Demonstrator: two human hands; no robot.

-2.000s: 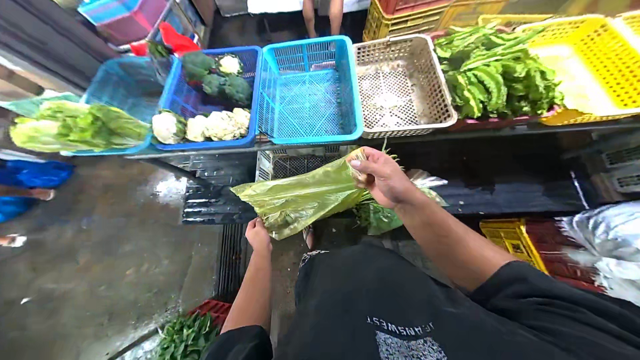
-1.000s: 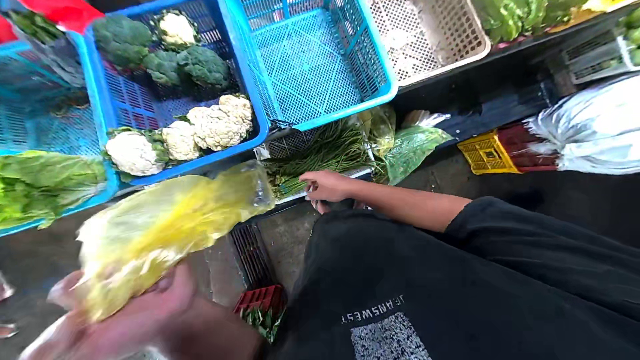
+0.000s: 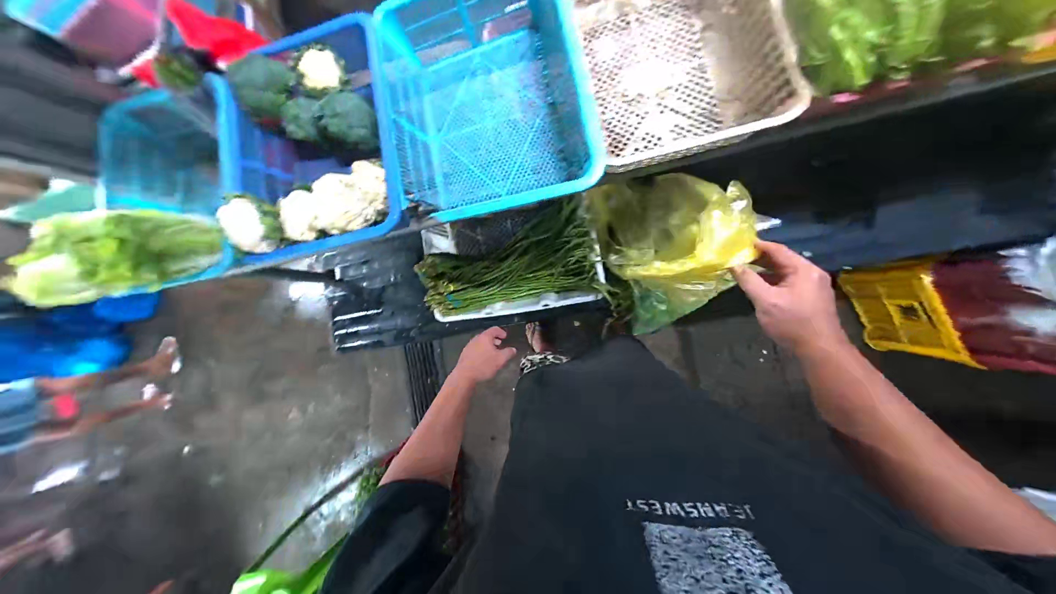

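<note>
My right hand (image 3: pixel 788 293) pinches the edge of a crumpled yellow plastic bag (image 3: pixel 681 223) at the right end of a white basket (image 3: pixel 528 308). Long thin green stalks (image 3: pixel 516 260), bundled at their left end, lie in that basket. A greenish plastic bag (image 3: pixel 676 305) hangs below the yellow one. My left hand (image 3: pixel 485 355) is just below the basket's front edge, with its fingers partly curled and nothing seen in it.
Beyond stand a turquoise crate (image 3: pixel 516 206), a beige perforated basket (image 3: pixel 701 136) and a blue crate (image 3: pixel 313 245) of cauliflower and broccoli. Leafy lettuce (image 3: pixel 115 247) lies at left. A yellow crate (image 3: pixel 903 309) stands at right. Another person's legs (image 3: pixel 107 404) show at left.
The yellow bag, in my left hand a second ago, is now at my right hand beside the stalks. My left hand has let go and moved right, to below the basket.
</note>
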